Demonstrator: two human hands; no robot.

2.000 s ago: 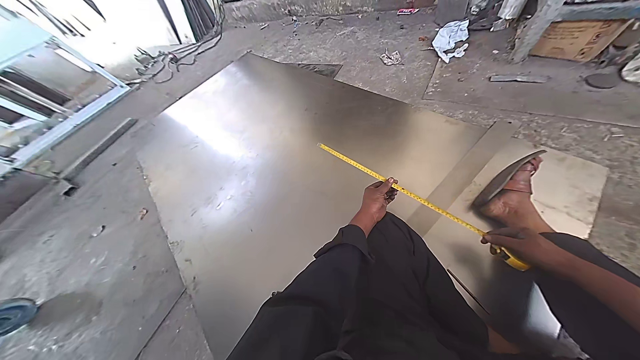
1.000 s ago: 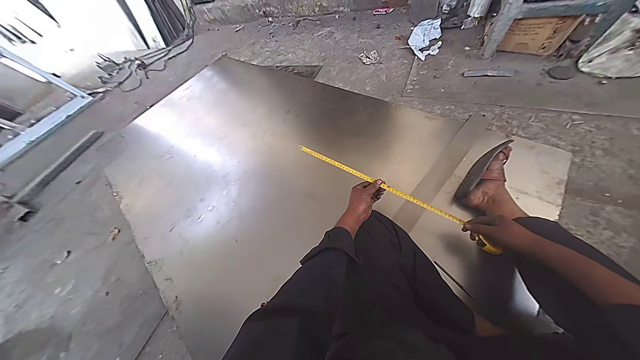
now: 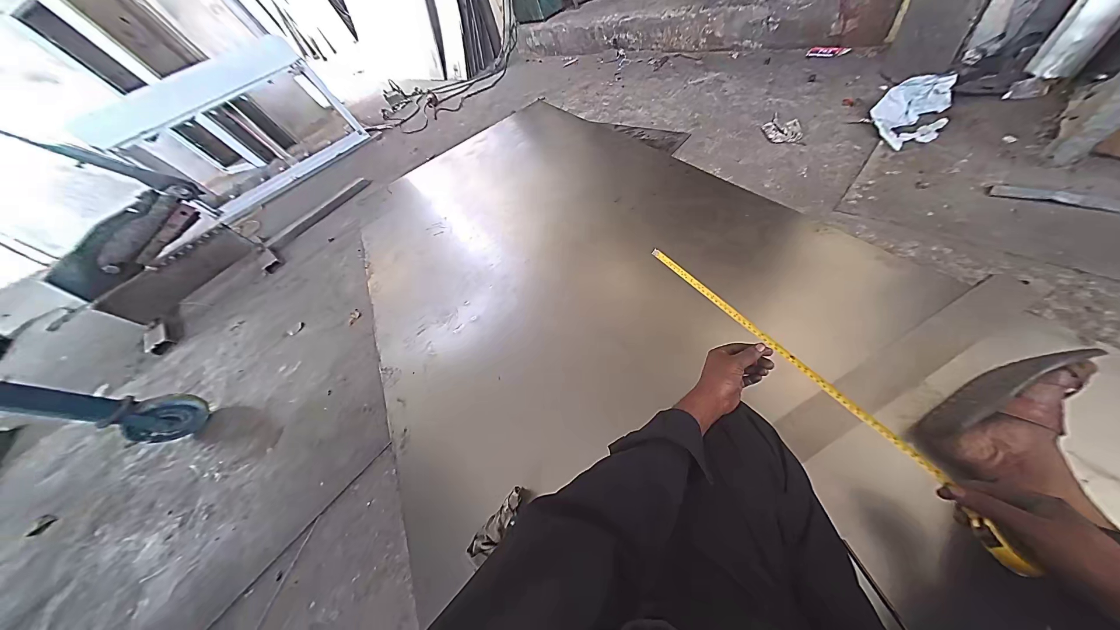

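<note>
A large shiny metal sheet (image 3: 560,332) lies flat on the concrete floor under me. Across it, at a slant, runs the extended yellow blade of a tape measure (image 3: 844,398), its free end near the sheet's middle. At the lower right my right hand (image 3: 1024,525) is closed around the yellow tape case. My left hand (image 3: 735,372) is beside the blade near its middle, thumb and forefinger together at its edge; whether they pinch it cannot be told. My sandaled foot (image 3: 1006,420) rests at the sheet's right part, close to the blade.
A light metal frame (image 3: 289,175) stands at the upper left, with a metal bar (image 3: 319,210) on the floor near it. A blue caster wheel (image 3: 166,418) is at the left. Cables (image 3: 446,96) lie beyond the sheet. A crumpled white bag (image 3: 912,105) and a flat strip (image 3: 1054,197) lie upper right.
My left hand, which held the blade in the earlier frames, now sits slightly to its near side. My right hand stays on the tape case. The view has shifted toward the left.
</note>
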